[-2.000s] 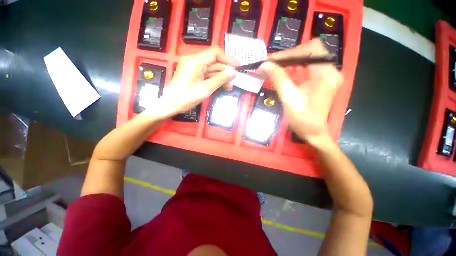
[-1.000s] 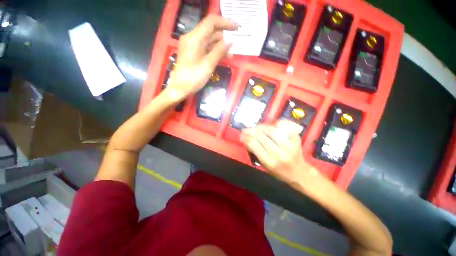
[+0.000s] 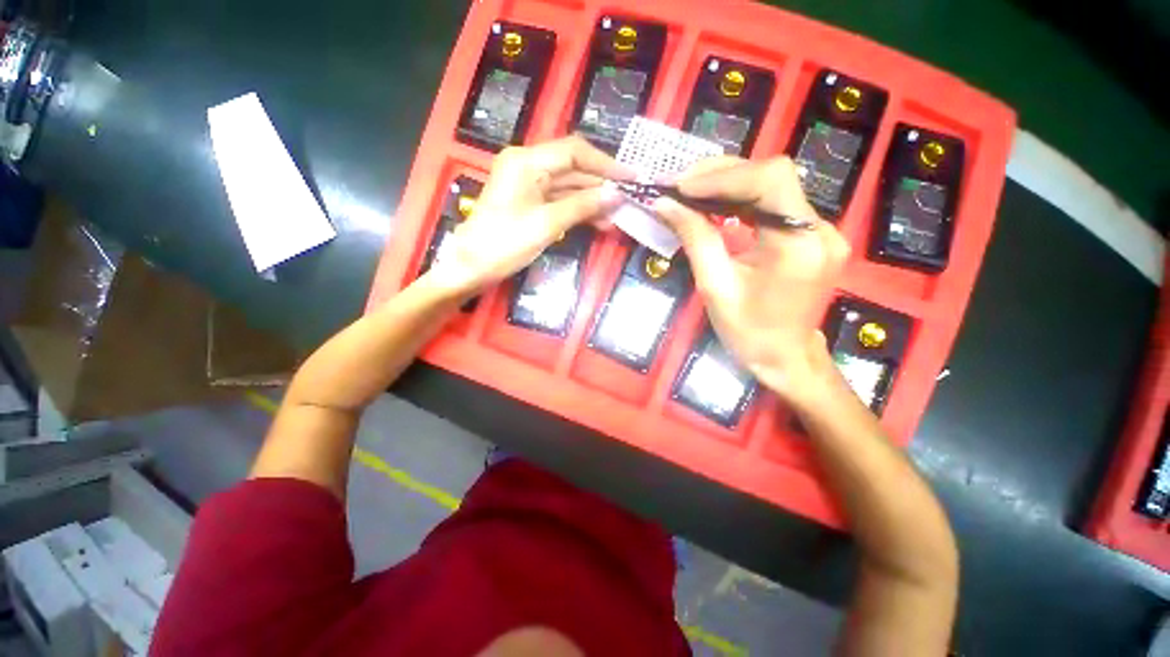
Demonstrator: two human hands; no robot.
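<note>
My left hand (image 3: 533, 212) pinches the edge of a small whitish label sheet (image 3: 657, 152) with rows of dark marks, which is bent above the tray. My right hand (image 3: 767, 250) holds dark slim tweezers (image 3: 738, 208) like a pencil, their tip at the sheet. Below both hands lies the red-orange tray (image 3: 513, 370) with two rows of pockets holding black phone units (image 3: 916, 205), each with a gold round spot. The hands partly cover some units. Any label at the tool tip is too small to tell.
A plain white paper strip (image 3: 267, 182) lies on the dark-green belt (image 3: 1014, 385) to the left. Another red tray (image 3: 1136, 494) shows at the right edge. Cardboard (image 3: 141, 336) and white boxes (image 3: 77, 571) stand at the lower left, beside grey floor with a yellow line.
My right hand has moved up from the near row to the sheet. My left hand has brought the sheet down, and it is now bent. The tray appears slightly lower in view than a second ago.
</note>
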